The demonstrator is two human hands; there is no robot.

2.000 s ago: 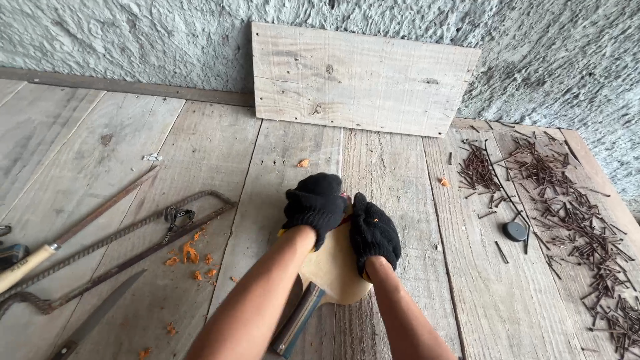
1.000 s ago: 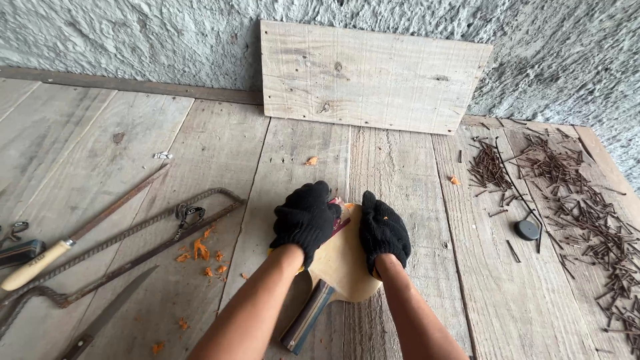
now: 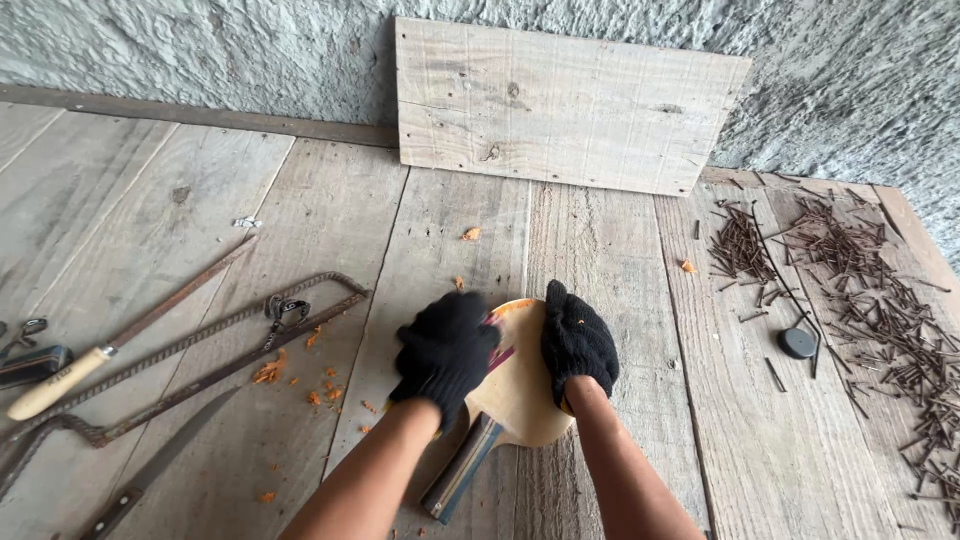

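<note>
A bare wooden table tennis paddle blade (image 3: 517,390) lies on the planks, its striped handle (image 3: 461,469) pointing down and slightly left. Orange residue edges its top. My left hand (image 3: 445,349), in a black knit glove, is closed on a small pinkish-red object (image 3: 493,330) over the blade's left side; the glove hides most of it. A dark red strip (image 3: 501,358) shows on the blade beside those fingers. My right hand (image 3: 580,343), gloved alike, holds the blade's right edge, thumb pointing up.
On the left lie a file (image 3: 176,300) with a wooden handle, a rebar-framed hacksaw (image 3: 236,352) and a knife (image 3: 169,454). Orange crumbs (image 3: 271,367) are scattered about. A board (image 3: 570,109) leans against the rough wall. Rusty nails (image 3: 847,247) and a round dark disc (image 3: 796,343) lie right.
My left hand has shifted over the blade's left side, and more of the blade's upper part now shows between my hands. My right hand stays at the right edge.
</note>
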